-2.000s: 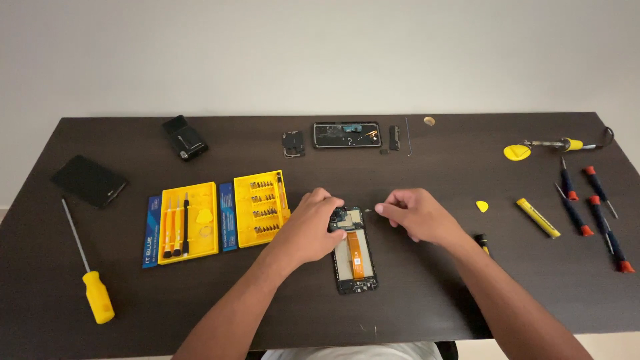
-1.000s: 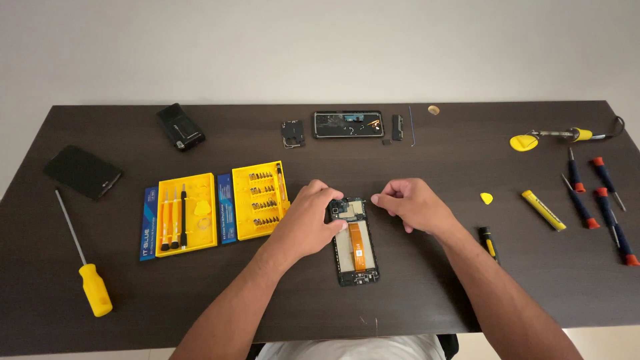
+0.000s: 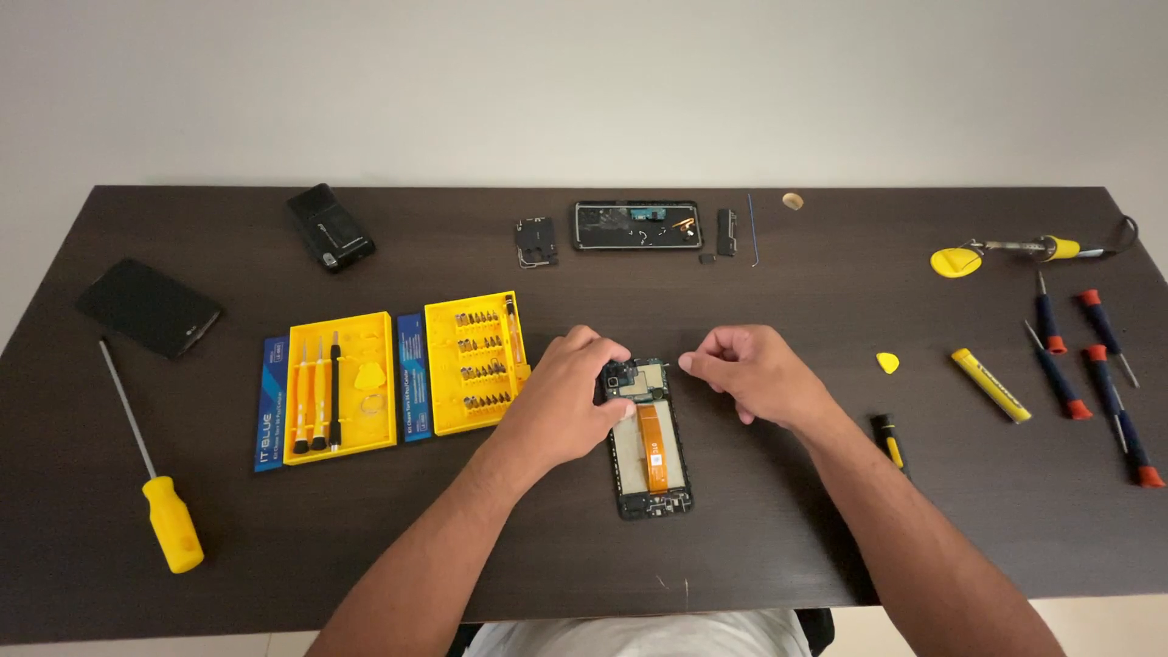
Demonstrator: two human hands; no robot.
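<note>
An opened smartphone (image 3: 675,447) lies on the dark wooden table, its circuit board (image 3: 650,380) showing at the top and an orange flex cable (image 3: 653,447) running down its middle. My left hand (image 3: 573,397) grips the phone's upper left edge between thumb and fingers. Just right of the phone's top corner is my right hand (image 3: 753,372), thumb and index finger pinched together. A tiny light-coloured thing shows between its fingertips and the phone; whether the fingers hold it is too small to tell.
Beyond the phone lie a back cover (image 3: 637,239) with small parts, a black plastic part (image 3: 536,242) and a thin blue rod (image 3: 753,230). An open yellow bit case (image 3: 474,411) and a yellow-handled screwdriver (image 3: 173,529) are left; a soldering iron (image 3: 1058,247) and several small screwdrivers (image 3: 1122,415) are right.
</note>
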